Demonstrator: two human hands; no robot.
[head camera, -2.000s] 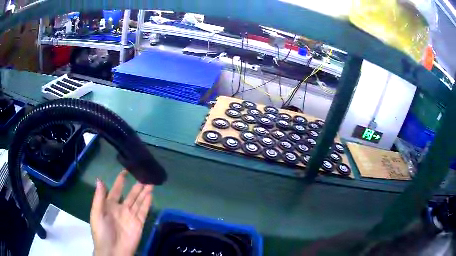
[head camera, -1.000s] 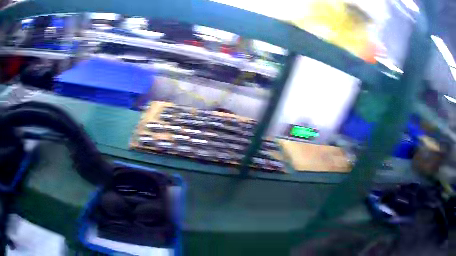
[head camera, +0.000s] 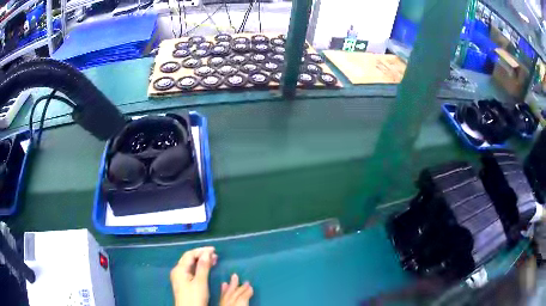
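Observation:
My left hand (head camera: 193, 276) is at the bottom centre, over the teal bench. Its fingers are curled together with nothing visible in them. My right hand (head camera: 236, 291) is just right of it, cut off by the bottom edge, with its fingertips slightly apart and nothing seen in it. Beyond them, a blue tray (head camera: 209, 179) stands on the dark-green conveyor, out of reach of both fingertips. It holds a black blister tray (head camera: 157, 197) with black headphones (head camera: 170, 166) in it, over a white sheet. Neither hand touches the tray.
A white box with a red switch (head camera: 66, 269) stands at lower left; a black ribbed hose (head camera: 57, 75) arches above. Stacked black blister trays (head camera: 470, 209) lie at right. Another blue tray (head camera: 473, 140) is beyond them. Black discs cover a board (head camera: 157, 89) behind, crossed by a green post (head camera: 293, 48).
The view has swung right and down. The raised open hand seen two seconds ago is gone from that place; two hands now show low over the bench. The headphone tray is now fully visible.

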